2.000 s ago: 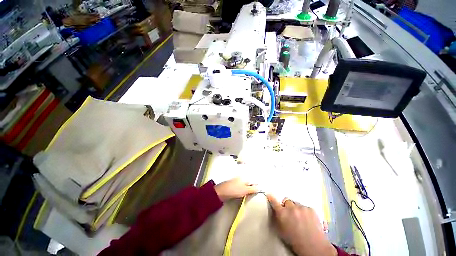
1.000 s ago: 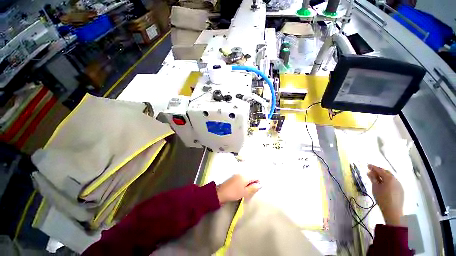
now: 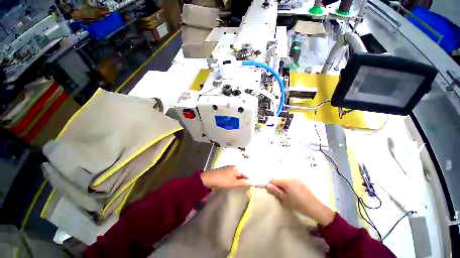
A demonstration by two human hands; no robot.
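Observation:
A beige fabric panel (image 3: 282,224) with a yellow binding strip (image 3: 241,227) down its middle hangs towards me in front of the sewing machine head (image 3: 225,122). My left hand (image 3: 224,177) pinches its far edge just left of the yellow strip. My right hand (image 3: 296,195) pinches the same edge just right of it. The fingertips are close together over the brightly lit plate (image 3: 297,171), where glare hides detail. Whether anything small is between the fingers cannot be told.
A folded pile of beige pieces with yellow edges (image 3: 118,126) lies left. Dark thread snips (image 3: 367,180) lie right, beside a looped black cable (image 3: 337,169). A touchscreen (image 3: 386,85) stands behind them. A grey plate (image 3: 418,237) lies far right. A blue hose (image 3: 275,75) arches over the head.
My right hand left the panel, was over the table by the snips one second ago, and is now back at the panel edge. The black cable's end now reaches further right. The view has shifted slightly.

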